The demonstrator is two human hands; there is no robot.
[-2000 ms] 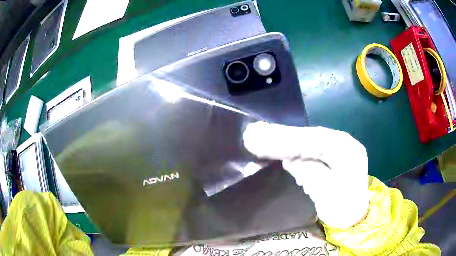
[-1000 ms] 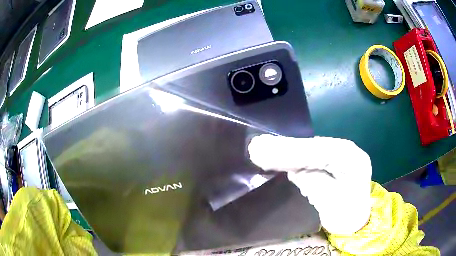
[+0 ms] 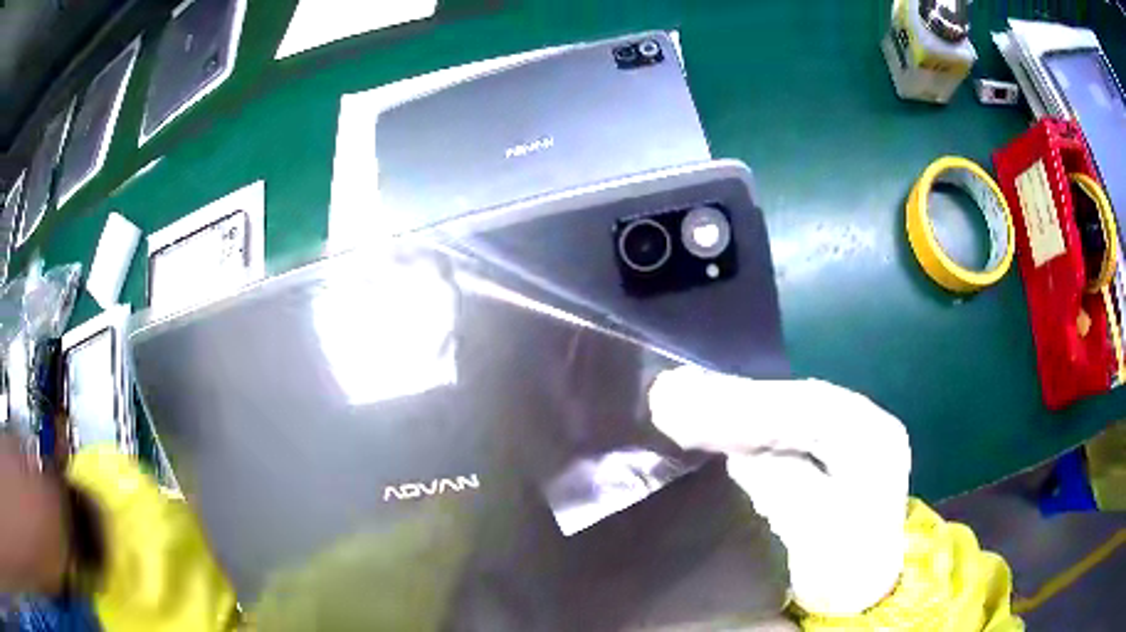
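A grey tablet back cover [image 3: 408, 432] with a camera block and ADVAN lettering is held up, tilted, close in front of me. Clear film [image 3: 617, 482] lies on it, with a bright crease running from near the upper middle to my right thumb and a shiny flap below it. My gloved right hand [image 3: 803, 475] grips the cover's right side, thumb on the outer face; its other fingers are mostly hidden. My bare left hand [image 3: 31, 519], with a black wristband, is blurred and cut off at the lower left, away from the cover; its fingers are unclear.
Another ADVAN cover [image 3: 531, 148] lies on a white sheet behind. More covers [image 3: 191, 56] line the far left. White-framed pieces [image 3: 204, 259] and crumpled plastic [image 3: 31, 315] lie left. Right are yellow tape [image 3: 961, 224], a red box [image 3: 1050, 296] and a whitish bottle [image 3: 929, 56] on the green bench [image 3: 840, 161].
My left hand has come into view at the lower left. The held cover and my right hand sit lower and slightly further right, as does the whole bench scene. A bright reflection now shows on the cover.
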